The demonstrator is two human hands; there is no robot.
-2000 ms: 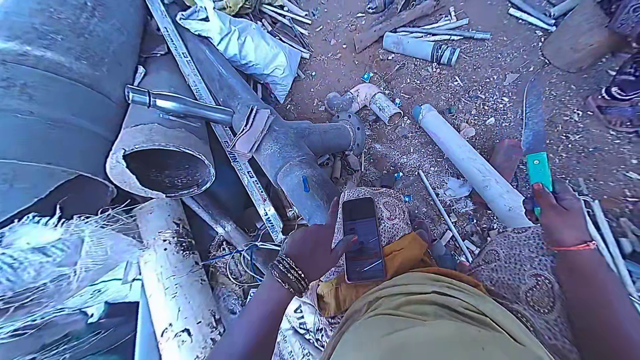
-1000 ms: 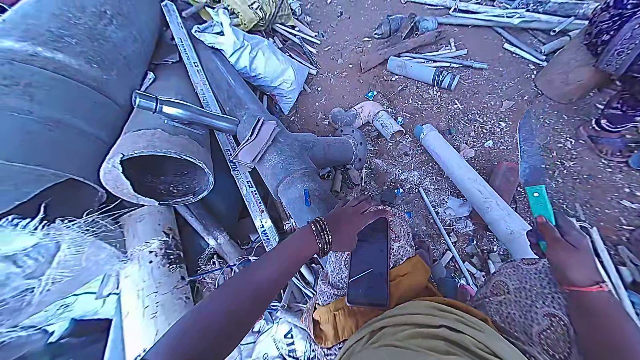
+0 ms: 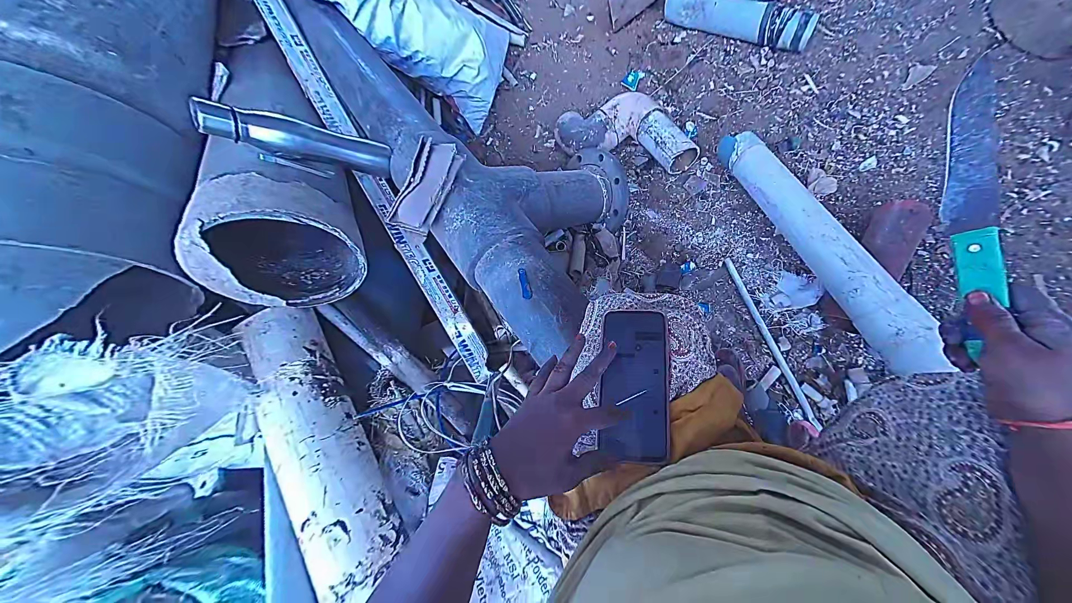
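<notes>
A smartphone [image 3: 634, 385] with a dark screen lies on the patterned cloth over my lap. My left hand [image 3: 563, 423], with bangles at its wrist, is spread at the phone's left side, its fingers apart and some of them over the screen. On the right, my right hand [image 3: 1017, 347] grips the green handle of a large knife [image 3: 971, 151], whose broad blade points up and away from me. Close to the knife, a pale plastic pipe [image 3: 829, 243] lies slanted, its near end by the patterned cloth.
A grey pipe fitting with a flange [image 3: 615, 188], a wide-mouthed pipe [image 3: 272, 251] and a steel bottle [image 3: 293, 138] lie to the left. Beyond my lap, a curved pipe piece [image 3: 641, 126] rests on the littered soil. A white sack [image 3: 435, 50] and frayed sacking [image 3: 109, 419] flank the pipes.
My left hand has moved from above the phone's top edge to its left side, with its fingers spread. The right hand still holds the knife. The view has shifted closer to the lap.
</notes>
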